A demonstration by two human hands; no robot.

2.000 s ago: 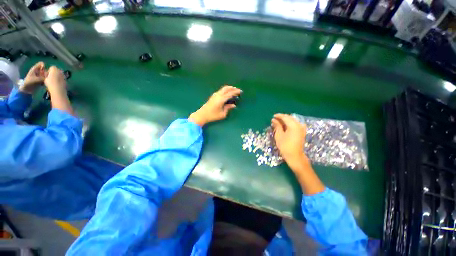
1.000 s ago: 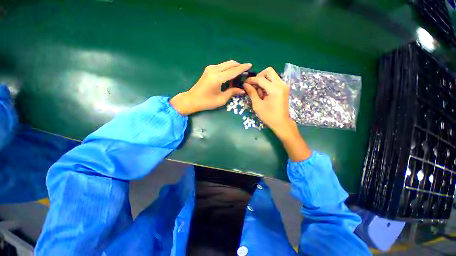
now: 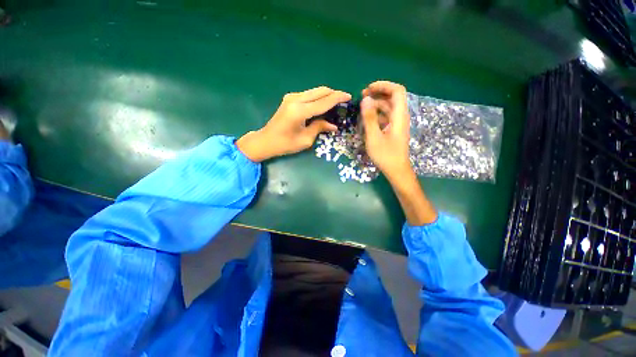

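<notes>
My left hand (image 3: 296,120) holds a small glossy black housing (image 3: 342,115) between thumb and fingers, at the far edge of a loose pile of silvery metal pieces (image 3: 354,171). My right hand (image 3: 388,125) is just right of the housing, apart from it, with thumb and fingertips curled close together. Whether a piece is between those fingertips cannot be made out. A clear plastic bag (image 3: 457,138) full of the same silvery pieces lies on the bench right of my right hand. My right hand hides part of the pile.
Stacked black trays (image 3: 551,181) stand at the right edge of the green bench (image 3: 174,63). A pale blue bin or stool (image 3: 533,324) shows below them. A neighbour's blue sleeve (image 3: 12,185) is at the left edge.
Compared with two seconds ago, the view has tilted down and the housing is beside the pile. Since one second ago, my right hand has moved off the housing to the right; my left stays.
</notes>
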